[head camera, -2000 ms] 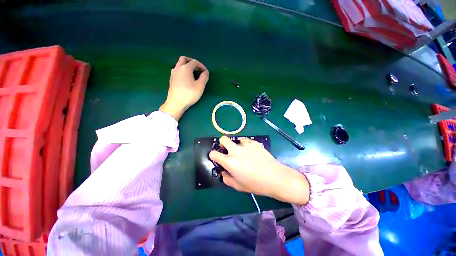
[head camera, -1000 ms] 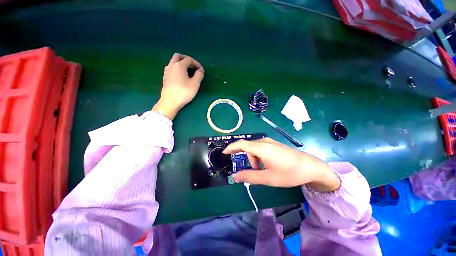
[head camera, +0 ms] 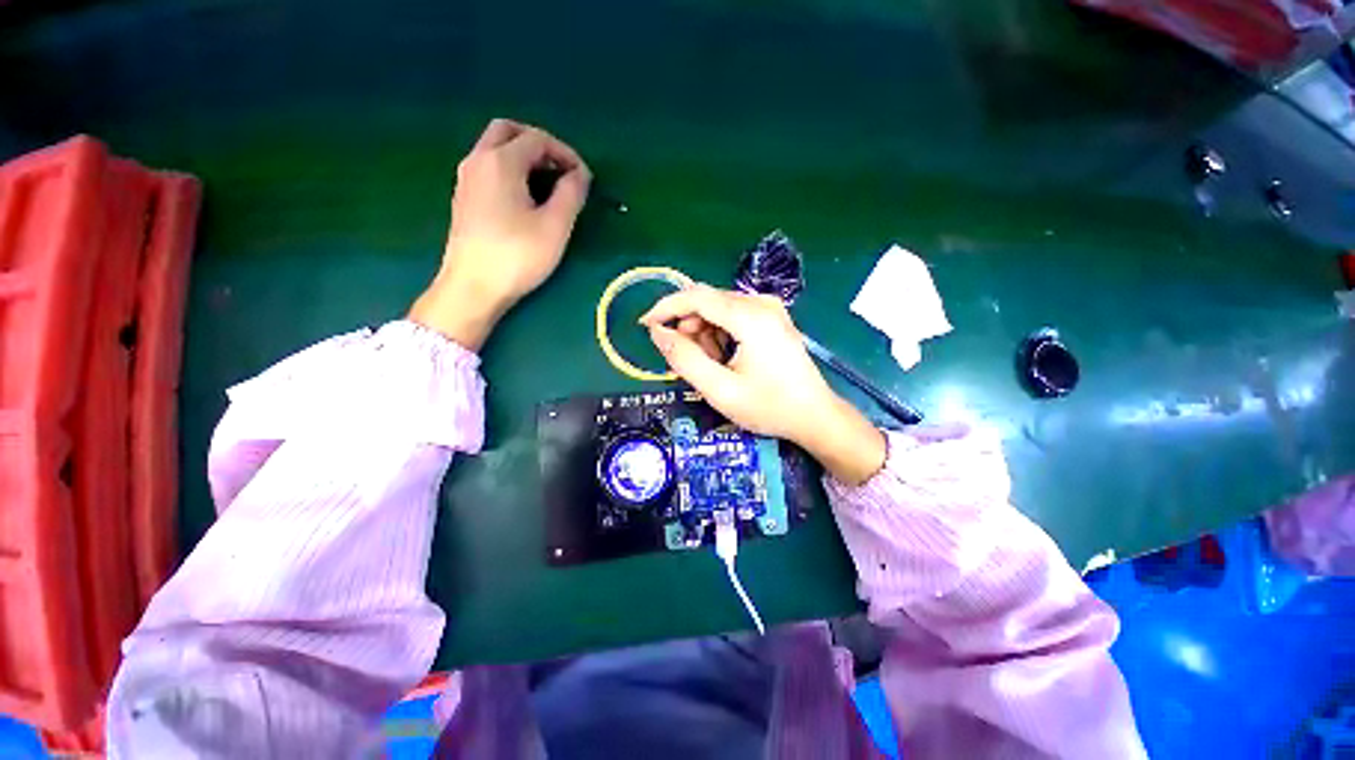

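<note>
The flat black test jig [head camera: 572,512] lies in front of me. Its round socket [head camera: 639,471] glows white-violet at the left. The blue control board [head camera: 724,478] sits right of it, with a white USB cable [head camera: 734,572] plugged in. My right hand [head camera: 743,356] is above the jig's back edge, over the yellow-tan ring [head camera: 612,354], thumb and finger brought together; whether anything small is pinched there is hidden. My left hand [head camera: 513,201] is beyond the ring at the left, its fingers curled round a dark spot that may be a unit or only a gap.
Red trays [head camera: 60,446] are stacked at the left. A dark shiny clump [head camera: 771,267], a slim dark rod [head camera: 869,382], a white crumpled wipe [head camera: 902,302] and a round black unit [head camera: 1049,364] lie to the right. Two small dark units [head camera: 1204,161] are farther off. Another person's sleeve [head camera: 1315,535] shows at the right edge.
My right hand has moved off the jig, back toward the ring. The socket, dark before, now glows, and the blue board is uncovered. My left hand keeps its curled pose, slightly farther up-left in view.
</note>
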